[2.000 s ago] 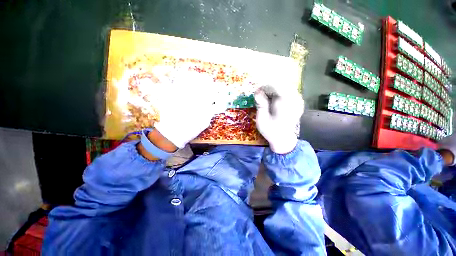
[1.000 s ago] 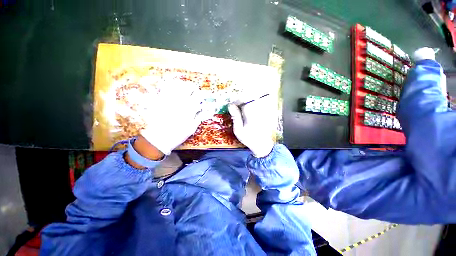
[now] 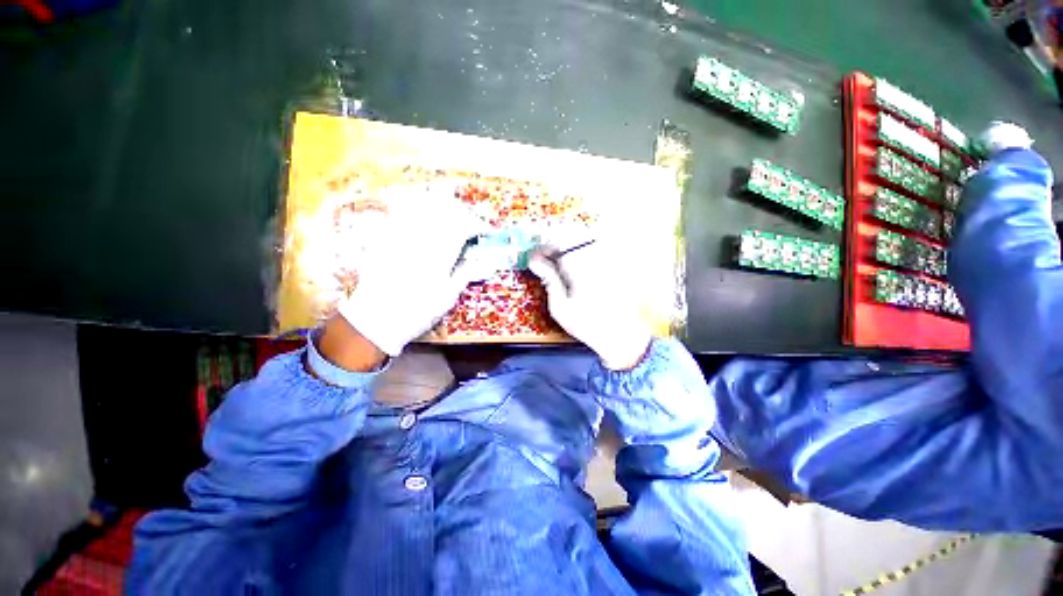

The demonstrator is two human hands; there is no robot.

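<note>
A green circuit board panel (image 3: 504, 248) is held over the work board (image 3: 305, 233), between my two white-gloved hands. My left hand (image 3: 408, 274) is closed on its left end; glare washes out the fingers. My right hand (image 3: 592, 300) holds thin dark tweezers (image 3: 574, 248) at the panel's right end; their shaft juts to the right. Whether the tip touches the panel is hidden. Many red-brown scraps (image 3: 501, 309) lie scattered on the work board's pale middle.
Three loose panels (image 3: 788, 254) lie right of the work board. Beyond them is a red tray (image 3: 860, 221) with panels in columns. Another person's blue sleeve (image 3: 1008, 256) and gloved hand reach over the tray's right side. A dark bin (image 3: 140, 396) is below the bench edge at left.
The dark tweezers have come into view, jutting from my right hand. The neighbouring person's arm has reached out over the red tray. The camera view has shifted slightly.
</note>
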